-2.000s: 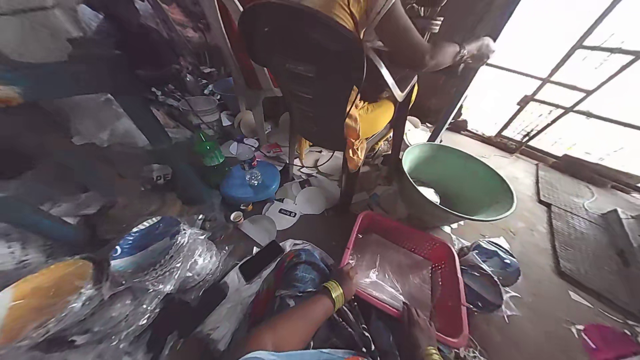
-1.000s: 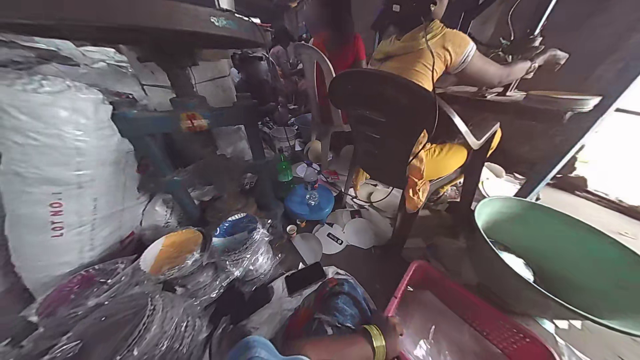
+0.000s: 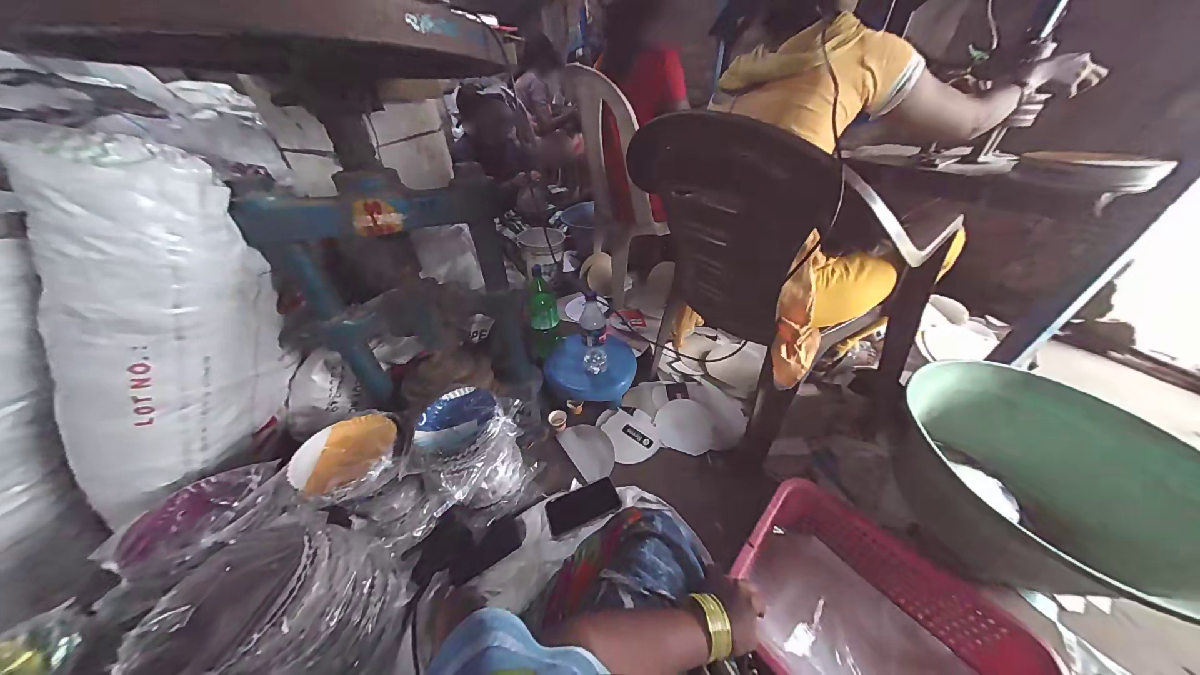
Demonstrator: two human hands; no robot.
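My left hand (image 3: 742,611), with yellow bangles at the wrist, is at the left rim of a pink plastic basket (image 3: 937,581). Its fingers are blurred and partly hidden, so its grip is unclear. Clear plastic film or bags (image 3: 825,600) lie inside the basket. My right hand is out of view. Beside my left forearm are a patterned cloth (image 3: 647,562) and a black phone (image 3: 583,507) lying on pale material. Plastic-wrapped stacks of paper plates, one orange and white (image 3: 345,455) and one blue (image 3: 456,420), sit to the left.
A green basin (image 3: 1078,469) stands right of the basket. Ahead, a person in yellow (image 3: 811,75) sits on a dark plastic chair (image 3: 741,216) at a machine. Bottles stand on and beside a blue stool (image 3: 591,367), near white discs (image 3: 630,434). Large white sacks (image 3: 150,319) and a blue metal frame (image 3: 319,291) are left.
The view has swung up and left. My right hand, seen at the basket two seconds ago, is out of the frame. My left hand remains by the basket's left rim.
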